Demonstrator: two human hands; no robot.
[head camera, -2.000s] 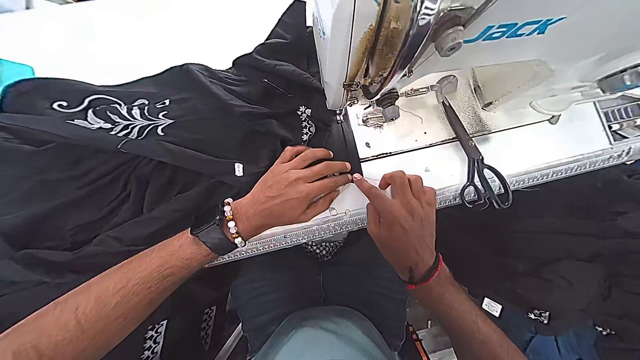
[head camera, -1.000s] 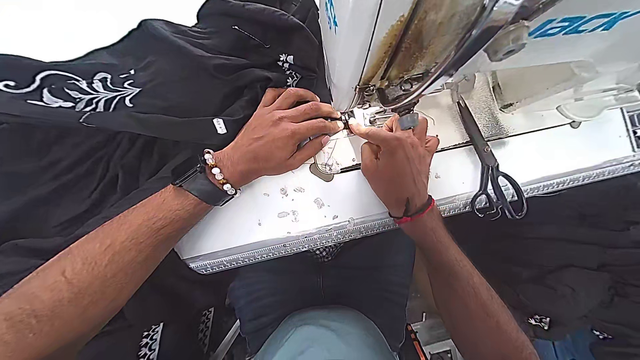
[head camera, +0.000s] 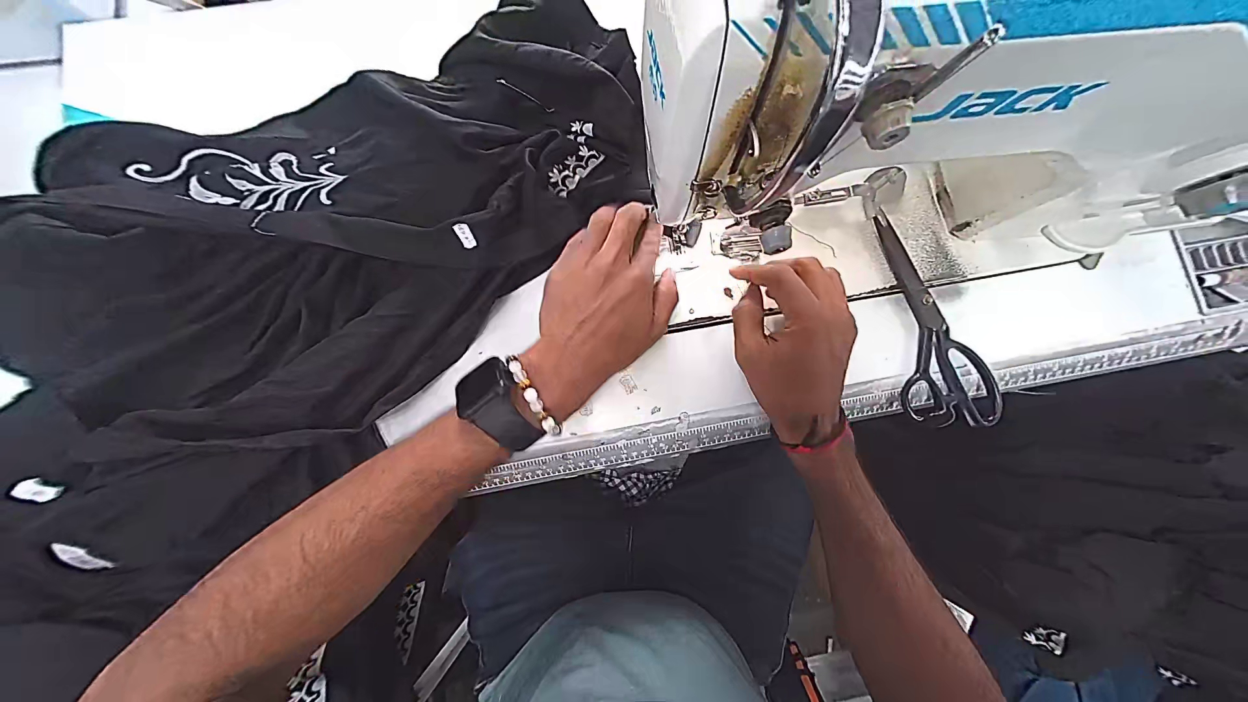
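A white Jack sewing machine (head camera: 975, 136) stands at the upper right. Just left of its presser foot (head camera: 678, 237), my left hand (head camera: 604, 297) lies flat over the edge of a black fabric garment (head camera: 390, 253) with white embroidery. The fingertips of that hand are partly hidden against the machine head. To the right of the foot, my right hand (head camera: 795, 336) is held above the machine bed, thumb and index finger curled and slightly apart, with nothing visible between them. Black-handled scissors (head camera: 926, 312) lie right of that hand, blades pointing at the machine.
A measuring tape strip (head camera: 682, 434) runs along the front edge of the white table (head camera: 1053, 317). Dark fabric (head camera: 1072, 487) hangs below the table at the right. The machine head stands close above the fingers. A loose thread lies on the bed.
The black fabric was under both hands in front of the needle two seconds ago; now it lies left of the foot. My right hand has parted from my left and moved rightward.
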